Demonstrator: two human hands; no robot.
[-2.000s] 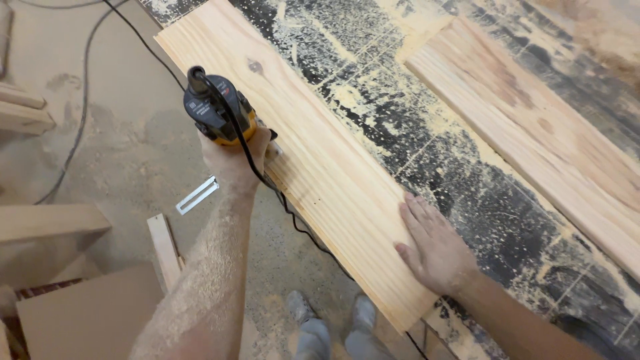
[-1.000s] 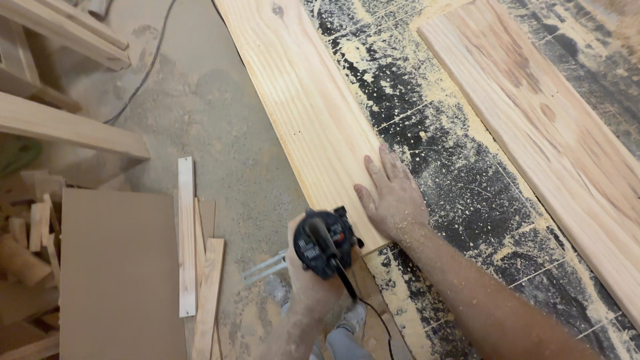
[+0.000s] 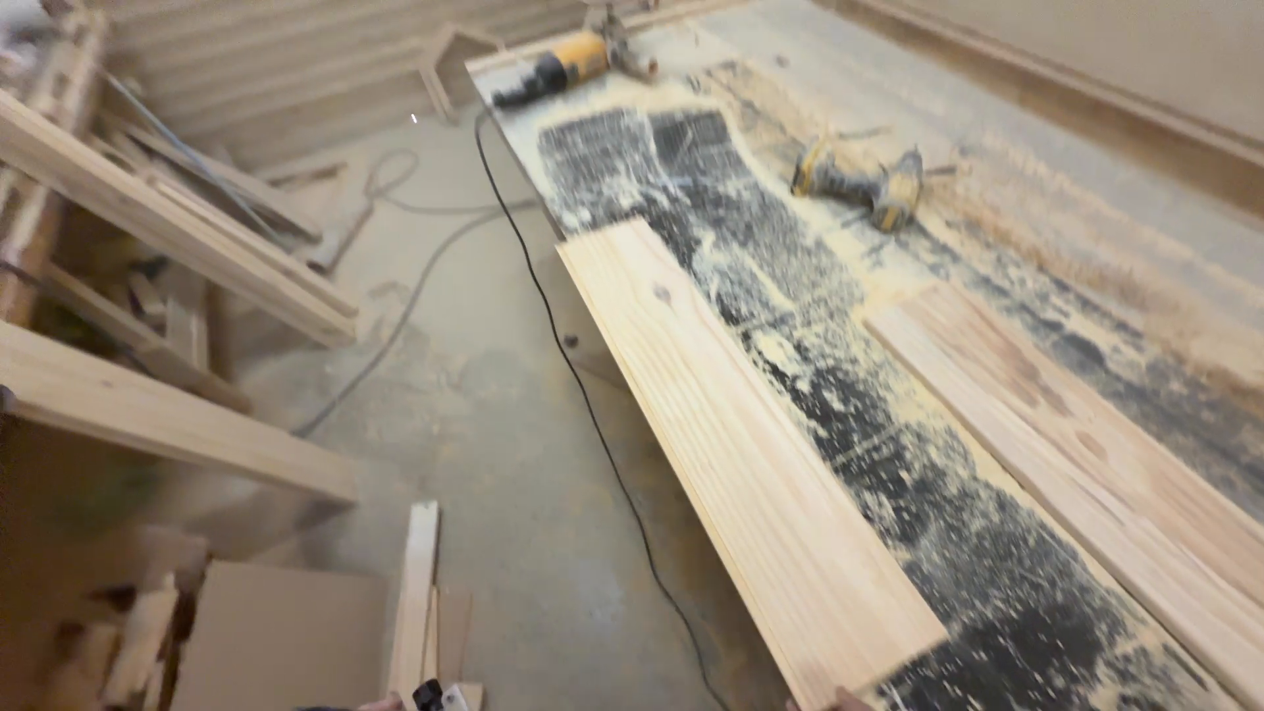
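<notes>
A pale pine board [image 3: 741, 444] with one knot lies along the near edge of a dusty black-topped workbench. At its lower end, the fingertips of my right hand [image 3: 834, 700] show on both sides of the corner, holding it; the rest of that hand is out of frame. Only a bit of my left hand [image 3: 380, 703] shows at the bottom edge, beside the black knob and clear-looking base part of a compact router [image 3: 432, 695], held above the floor. Most of the router is hidden below the frame.
A second board [image 3: 1076, 464] lies parallel on the sawdust-covered bench [image 3: 691, 227]. Farther up are a yellow cordless drill [image 3: 869, 188] and a yellow-black power tool [image 3: 563, 69]. A black cord [image 3: 592, 405] hangs beside the bench. Timber [image 3: 168, 227] and offcuts [image 3: 138, 632] stand left.
My left hand with the router has moved off the board's edge to the left. My right hand has gone from the board's top face to its lower end. The view has swung up the bench.
</notes>
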